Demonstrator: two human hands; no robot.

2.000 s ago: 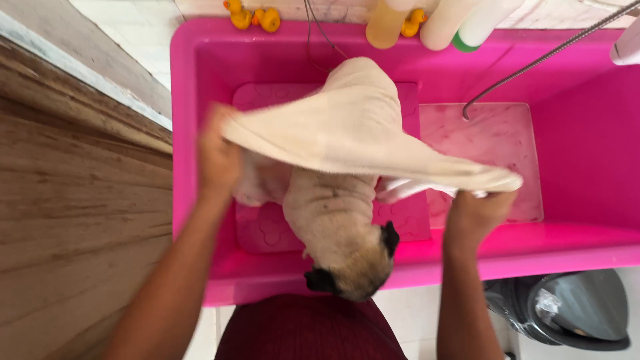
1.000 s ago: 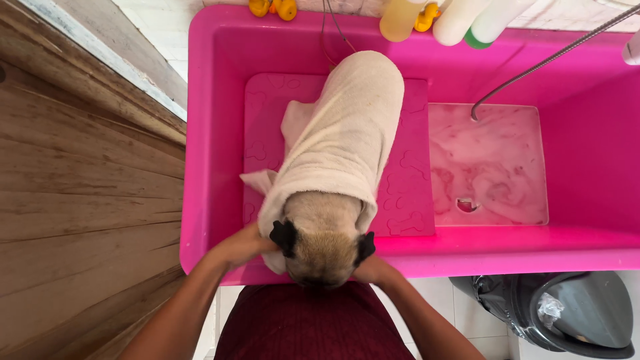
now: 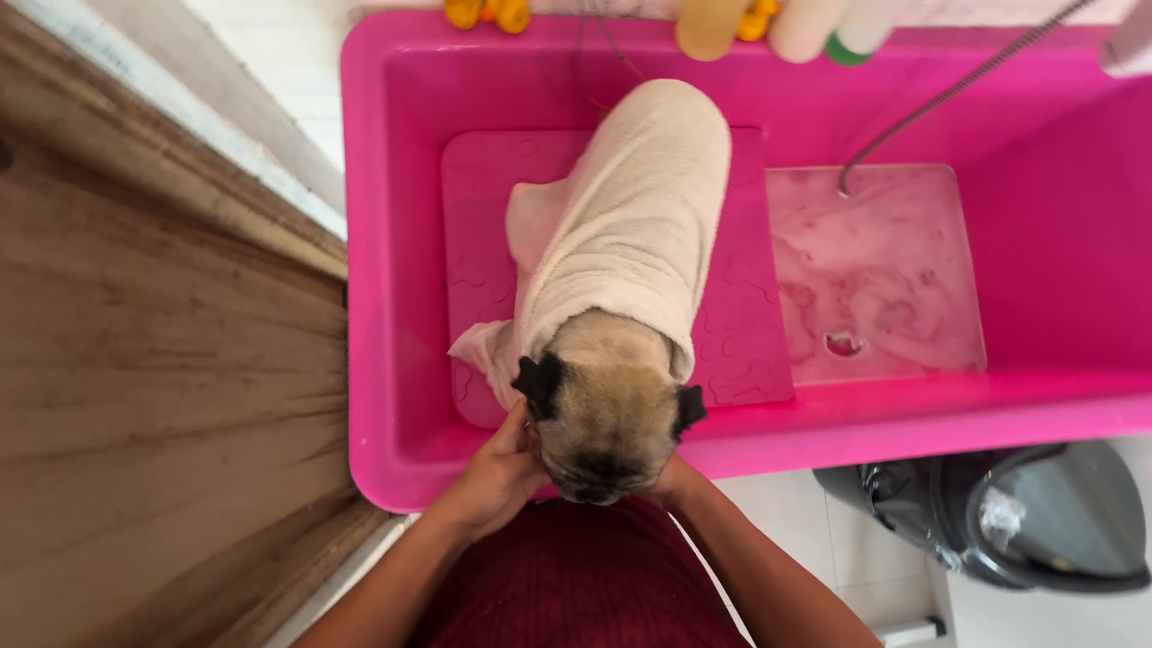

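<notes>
A fawn pug [image 3: 612,414] with black ears stands in a pink tub, its head at the near rim. A cream towel [image 3: 643,216] is draped over its back and round its neck, with loose folds on the left. My left hand [image 3: 504,477] is at the left side of the pug's head, below the ear, its fingertips partly hidden. At the right of the head, under the jaw, is my right hand [image 3: 668,477], mostly hidden by the head. Whether either hand grips the dog or the towel cannot be told.
The pug is on a raised pink mat [image 3: 747,333] in the tub [image 3: 369,270]. Cloudy water [image 3: 882,270] lies to the right, under a metal shower hose [image 3: 954,90]. Bottles [image 3: 706,27] and rubber ducks [image 3: 486,13] line the back. A black bin [image 3: 1062,513] stands outside; a wooden panel [image 3: 171,360] is left.
The towel, stretched above the pug between my raised hands two seconds ago, now lies over its back. Both hands have come down beside its head. My left hand has since shifted slightly and shows more.
</notes>
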